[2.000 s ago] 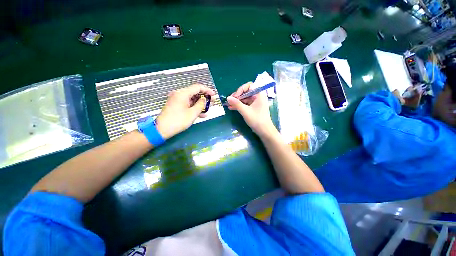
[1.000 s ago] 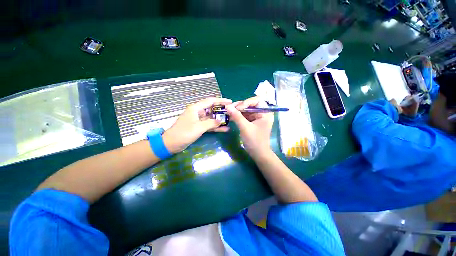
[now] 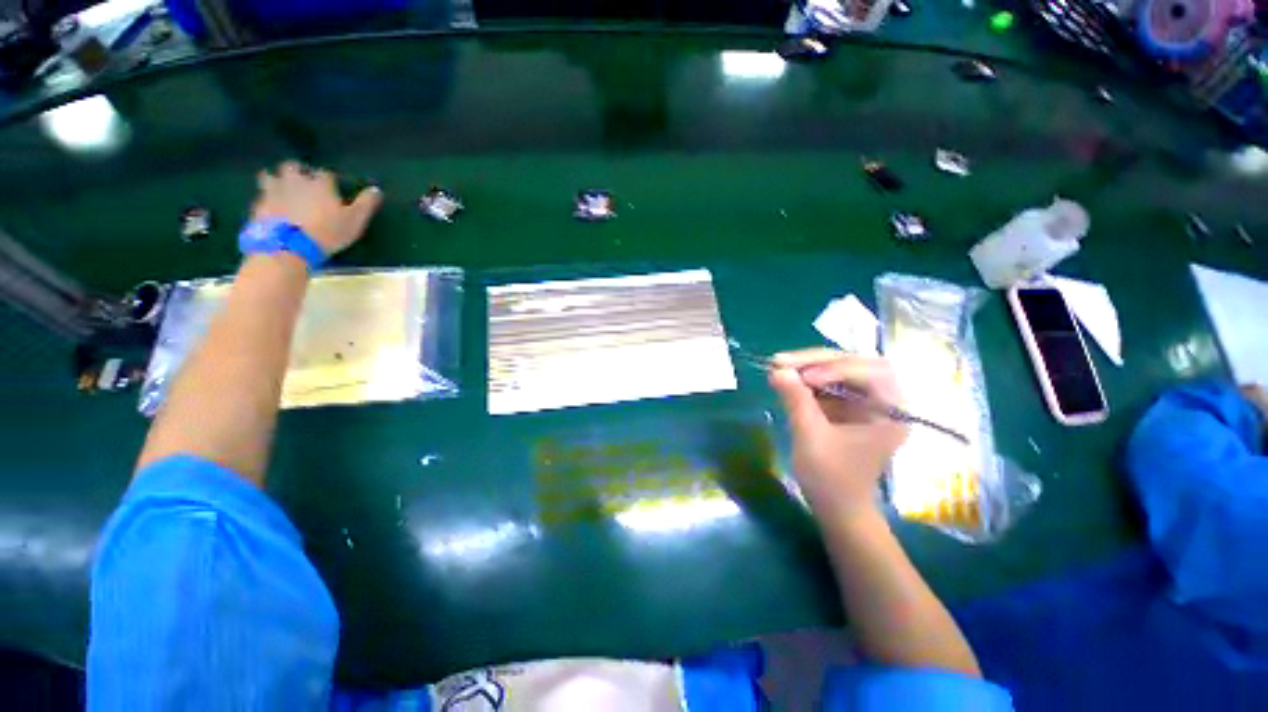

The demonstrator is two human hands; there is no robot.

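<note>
My left hand (image 3: 313, 209), with a blue wrist band (image 3: 282, 241), is stretched over the far left of the bench. Dark shapes lie at its fingertips, and I cannot tell whether it holds anything. My right hand (image 3: 846, 417) is shut on thin metal tweezers (image 3: 918, 419), tips pointing left near the striped adhesive sheet's right edge. The white striped sheet (image 3: 605, 341) lies flat at the centre. Amber tape squares (image 3: 626, 470) lie nearer me, partly lost in glare. Small modules lie behind the sheets, one at the left (image 3: 441, 205) and one at the centre (image 3: 595, 206).
A clear bag with cream sheets (image 3: 369, 334) lies under my left forearm. A narrow clear bag (image 3: 935, 348), white scrap (image 3: 846, 323), translucent bottle (image 3: 1030, 242) and phone (image 3: 1060, 353) are at the right. Another person's blue sleeve (image 3: 1207, 466) shows at the right edge.
My left hand has left the module work beside my right hand and moved far left and away from me. My right hand still holds the tweezers. The view has turned left.
</note>
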